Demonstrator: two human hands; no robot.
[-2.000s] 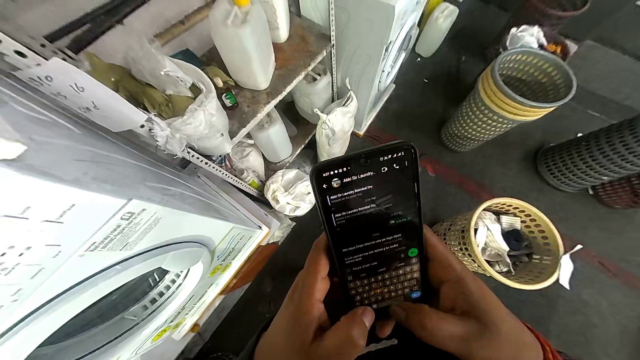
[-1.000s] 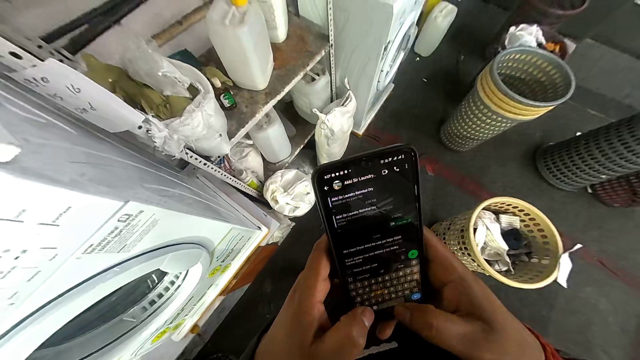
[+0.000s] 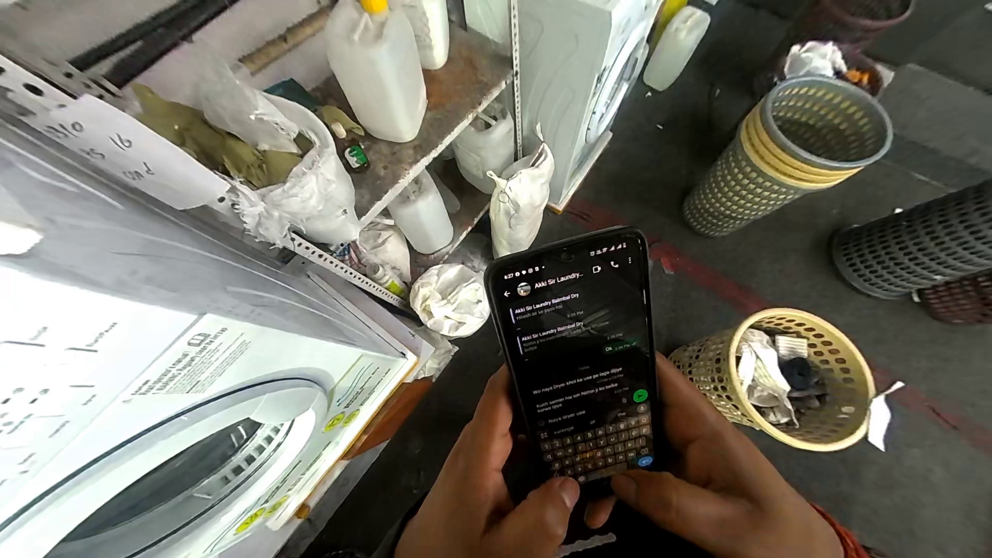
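A black smartphone (image 3: 577, 364) is held upright between both hands, its screen lit with a dark chat page and an on-screen keyboard. My left hand (image 3: 488, 480) wraps the phone's left side, with the thumb at the lower edge of the keyboard. My right hand (image 3: 713, 473) holds the right side, its thumb by the keyboard's lower right corner. Most of the fingers are hidden behind the phone. A red band shows at my right wrist. Right of the phone stands a cream plastic basket (image 3: 849, 349) with cloths and dark items in it.
A white front-loading machine (image 3: 256, 387) fills the lower left. Behind it, a metal shelf (image 3: 473, 70) holds a white plastic jerrycan (image 3: 380, 77) and an open sack (image 3: 322, 186). Stacked perforated baskets (image 3: 744, 170) and a dark grey basket (image 3: 914, 240) stand on the floor at the right.
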